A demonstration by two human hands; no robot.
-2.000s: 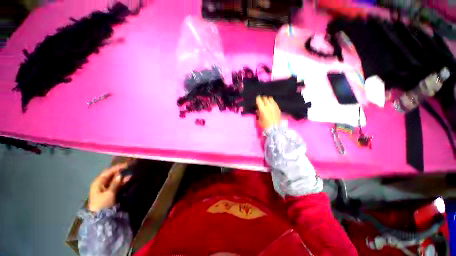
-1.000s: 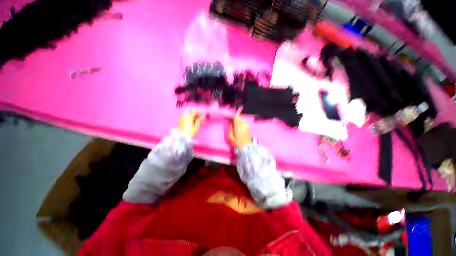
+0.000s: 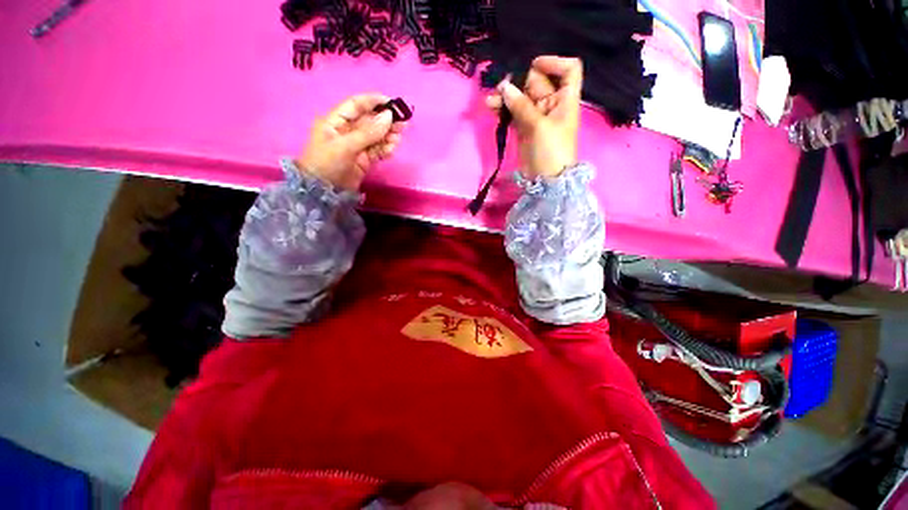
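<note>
My left hand holds a small black plastic buckle between thumb and fingertips, above the pink table. My right hand pinches a black webbing strap piece near its upper end; the strip hangs down toward the table's front edge. The buckle and strap are apart. A loose heap of black buckles lies beyond my hands. A neat stack of black strap pieces lies beyond and to the right of my right hand.
A smartphone lies on white cloth. A slim metallic tool and keys with colourful cord lie right. Long black webbing hangs near the right edge. Below are a cardboard box, red machine and blue basket.
My left hand has come up from below the table and now holds a buckle. My right hand has left the stack and holds a strap piece. The view has moved closer over the table edge.
</note>
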